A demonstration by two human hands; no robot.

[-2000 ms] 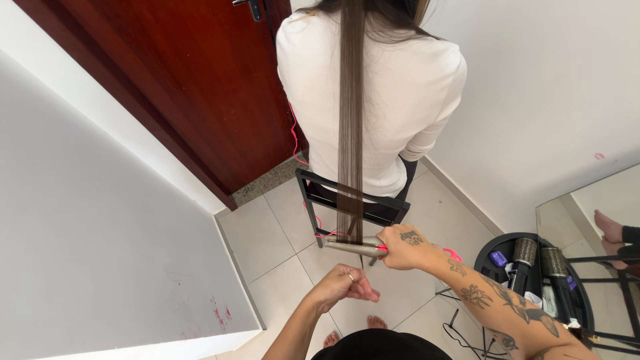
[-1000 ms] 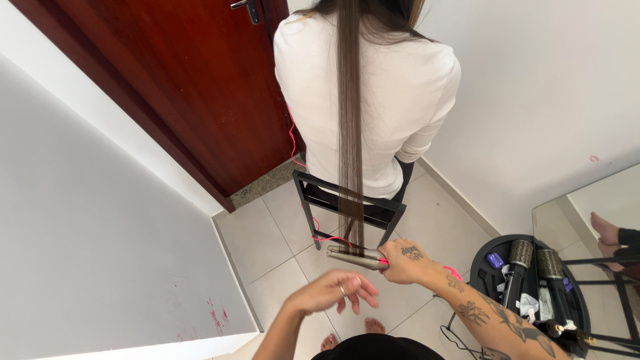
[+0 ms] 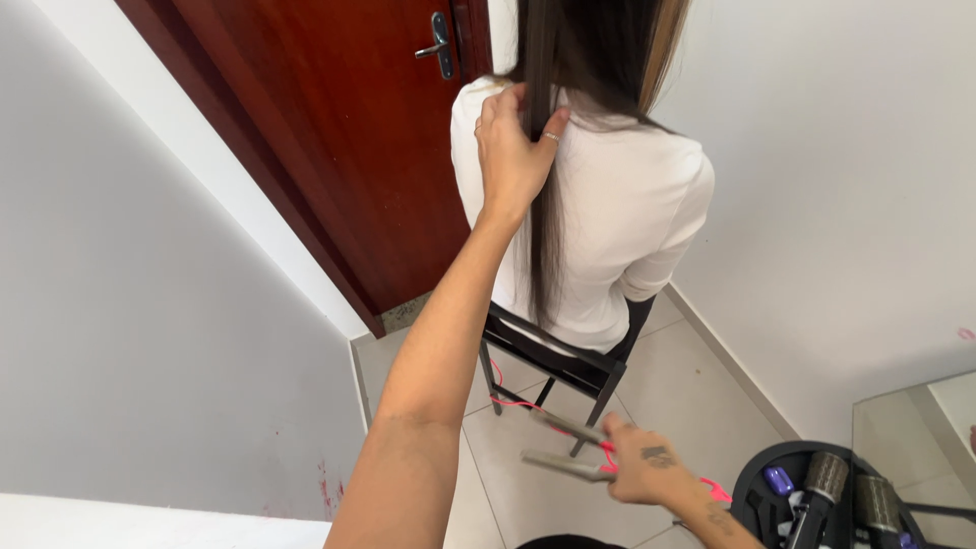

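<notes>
A seated person in a white long-sleeved top (image 3: 610,206) has their back to me, with long dark straight hair (image 3: 545,252) hanging down it. My left hand (image 3: 515,149), wearing rings, is at the upper back, thumb and fingers on either side of a hair strand. Low on the right, my tattooed right hand (image 3: 644,461) holds a flat iron (image 3: 568,465), its two plates apart and no hair between them. A pink cord runs from the iron.
The person sits on a black folding chair (image 3: 564,358). A dark red wooden door (image 3: 343,137) is at left. At lower right, a round black tray (image 3: 751,473) holds round brushes (image 3: 827,476) and purple items beside a mirror (image 3: 900,435). Walls flank both sides.
My left hand has moved up from near the iron to the hair at the upper back. The flat iron, earlier around the hair ends, is off the hair and spread apart.
</notes>
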